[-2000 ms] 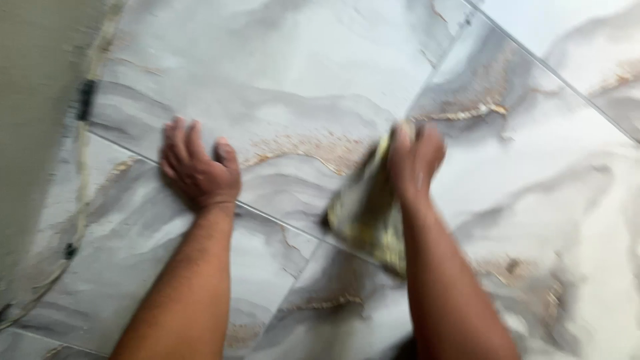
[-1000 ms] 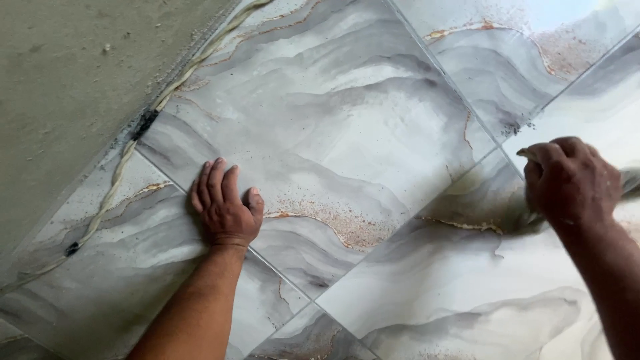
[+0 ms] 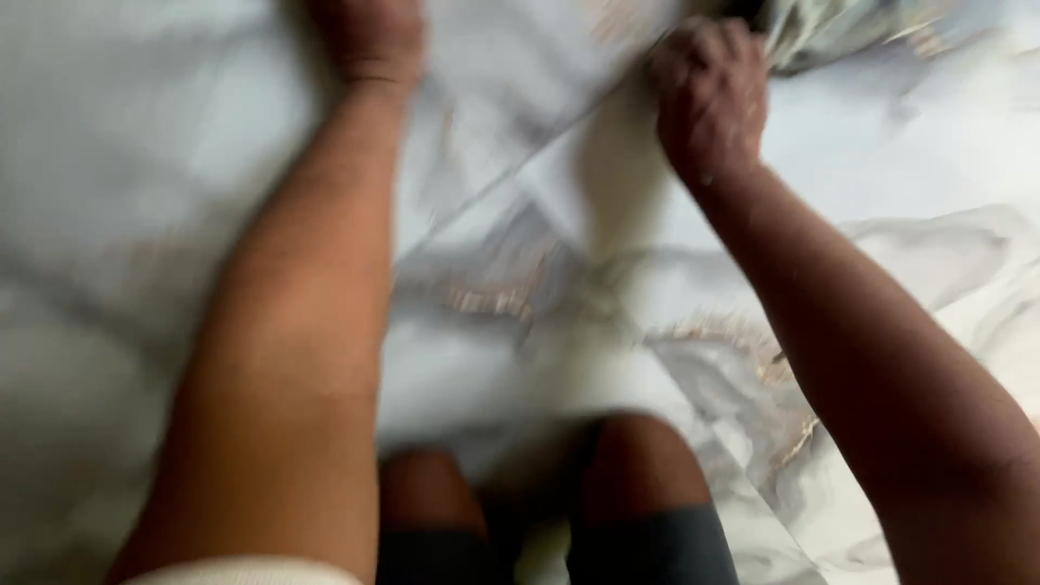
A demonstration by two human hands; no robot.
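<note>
Marble-patterned floor tiles [image 3: 487,219] with grey and gold-brown veins lie under both arms. At the top edge, left of centre, my left hand [image 3: 370,36] is partly cut off, its fingers out of view. Near the top, right of centre, my right hand [image 3: 715,93] is over the tiles with its fingers bent. A crumpled, patterned cloth [image 3: 837,32] lies against the fingers of my right hand and spreads to the right. Blur hides how firmly the fingers hold it.
My knees [image 3: 646,463] in dark shorts are at the bottom centre. Thin joints [image 3: 520,166] run between the tiles. A pale sleeve edge [image 3: 252,571] shows at the lower left.
The view has shifted strongly, and my knees now show. One second ago my left hand was spread flat on a tile beside a joint, and the twisted cable at the left was in view.
</note>
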